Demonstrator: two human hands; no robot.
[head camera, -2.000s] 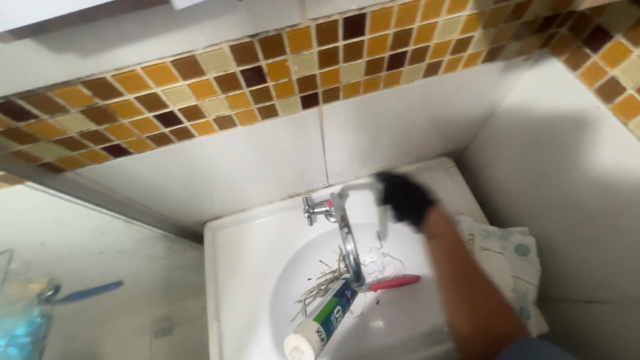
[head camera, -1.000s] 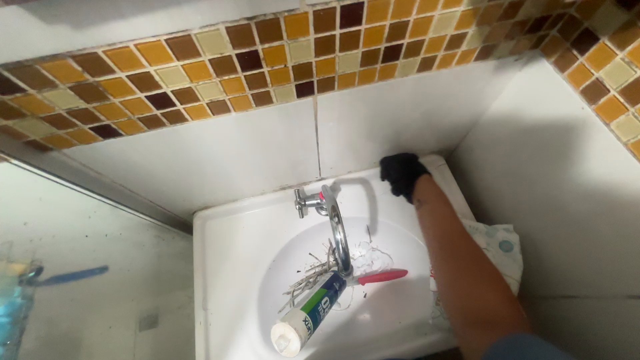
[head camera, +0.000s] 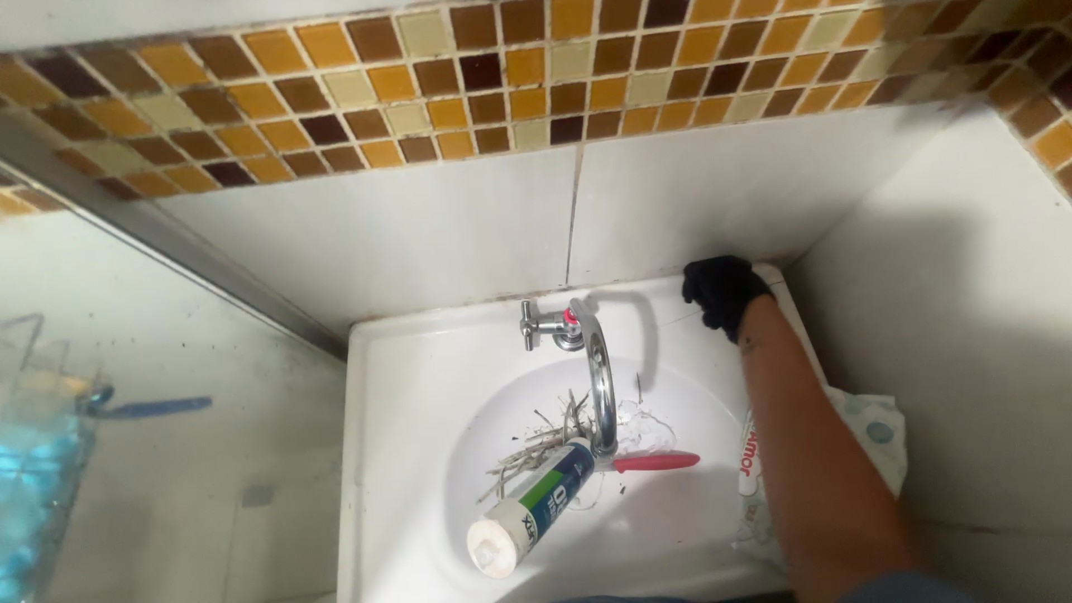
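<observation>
My right hand (head camera: 722, 295), in a black glove, is at the back right corner of the white washbasin (head camera: 402, 377), close to the seam with the wall. Its fingers are curled, and whether they hold anything is hidden. A chrome faucet (head camera: 600, 377) stands to its left, with a cross handle. In the bowl lie a sealant cartridge (head camera: 544, 494), a red-handled tool (head camera: 657, 462) and thin grey strips of debris (head camera: 532, 448). A faint dark line crosses the basin's deck left of the glove. My left hand is out of view.
A packet bearing writing (head camera: 871, 427) lies on the right side, partly behind my forearm. White wall tiles (head camera: 687, 193) with a mosaic band rise behind the basin. A metal-framed glass panel (head camera: 209, 289) stands at left, with a blue-handled item (head camera: 159, 408) beyond.
My right hand has moved from beside the faucet, in the oldest frame, to the back right corner of the basin. The things in the bowl have not plainly moved.
</observation>
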